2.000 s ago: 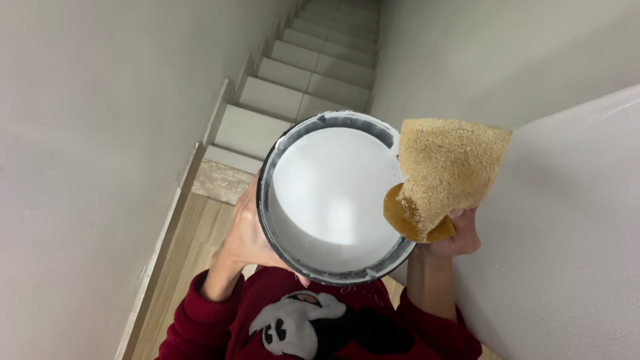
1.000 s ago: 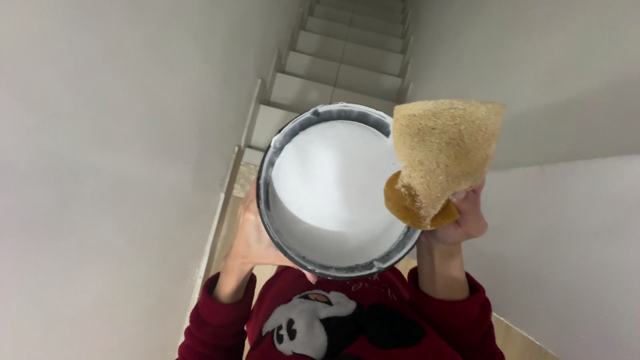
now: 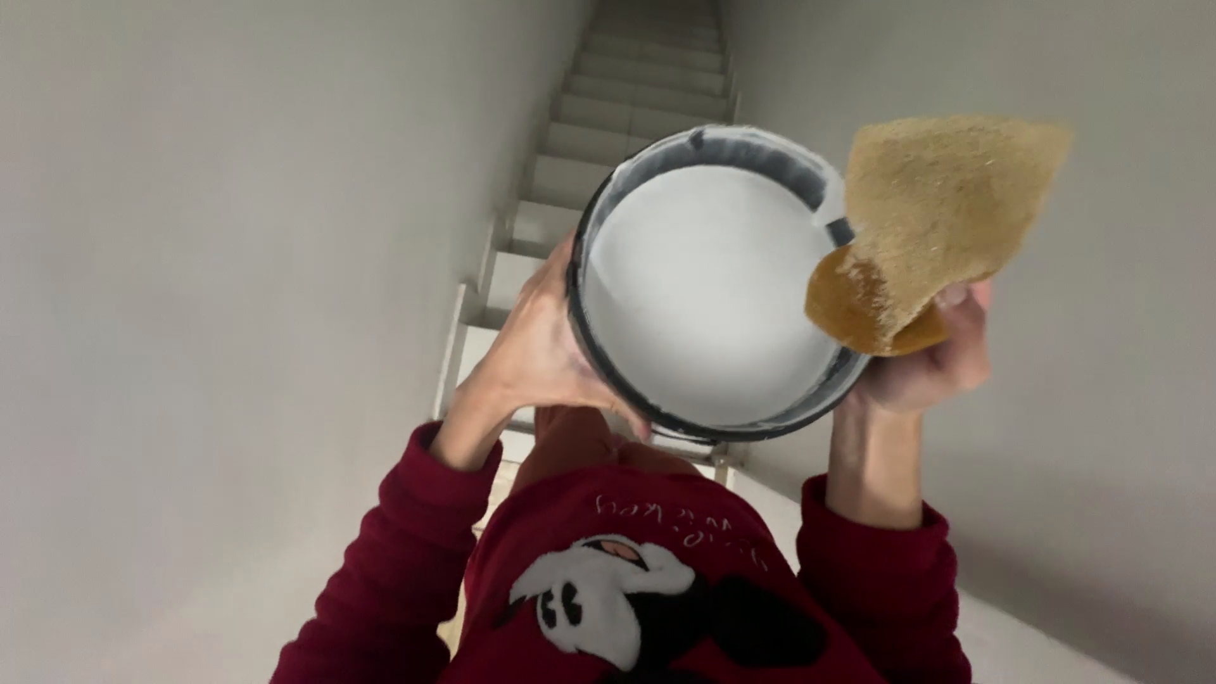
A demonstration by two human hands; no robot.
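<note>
A round dark-rimmed bucket of smooth white paint is held in front of my chest. My left hand grips its left side, fingers hidden under and behind the wall. At the right rim, my right hand holds a curled sheet of sandpaper, rough tan side up, with its smooth brown underside folded over the rim. The sheet's upper part fans out above the hand. My right fingers also seem to lie against the bucket, but whether they bear its weight is hidden.
A narrow flight of pale tiled stairs runs away beyond the bucket. Plain walls stand close on both sides, the left wall and the right wall. A light skirting edges the steps at left.
The view has shifted along the stairwell; the steps now reach lower in the picture, below the bucket's left side. Both hands keep their hold on the bucket and the sandpaper.
</note>
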